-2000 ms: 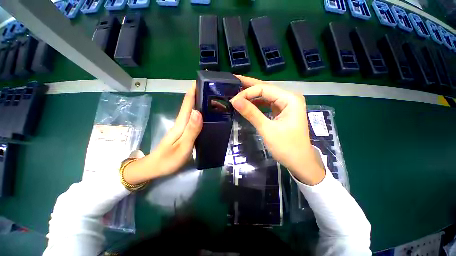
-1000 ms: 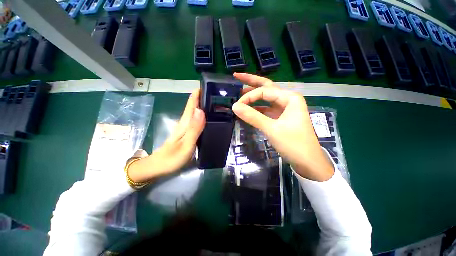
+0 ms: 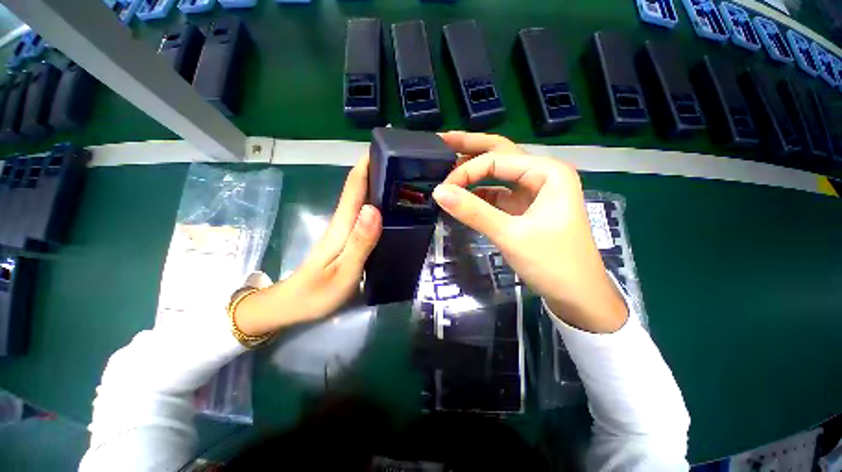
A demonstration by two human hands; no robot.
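Note:
A dark housing (image 3: 402, 258) stands out in front of me, its window end up and towards me. My left hand (image 3: 318, 267) holds it along its left side. My right hand (image 3: 522, 221) is at its right edge, thumb and index finger pinched together beside the window opening. A reddish patch shows in the window. Whether a small piece is between the fingertips cannot be told. The black die-cut sheet (image 3: 475, 359) lies on the bench below the housing, partly behind it and my right hand.
Dark housings (image 3: 471, 74) stand in a row on the belt behind a pale rail (image 3: 314, 155). A grey post (image 3: 138, 78) crosses the upper left. A long plastic bag (image 3: 198, 267) and clear film (image 3: 323, 350) lie left, bagged sheets (image 3: 605, 221) right. Joined dark housings (image 3: 39, 198) are far left.
The housings and blue frames on the belt have shifted left. The held housing has tilted slightly and its window now shows reddish. My right fingertips stay at the window's edge.

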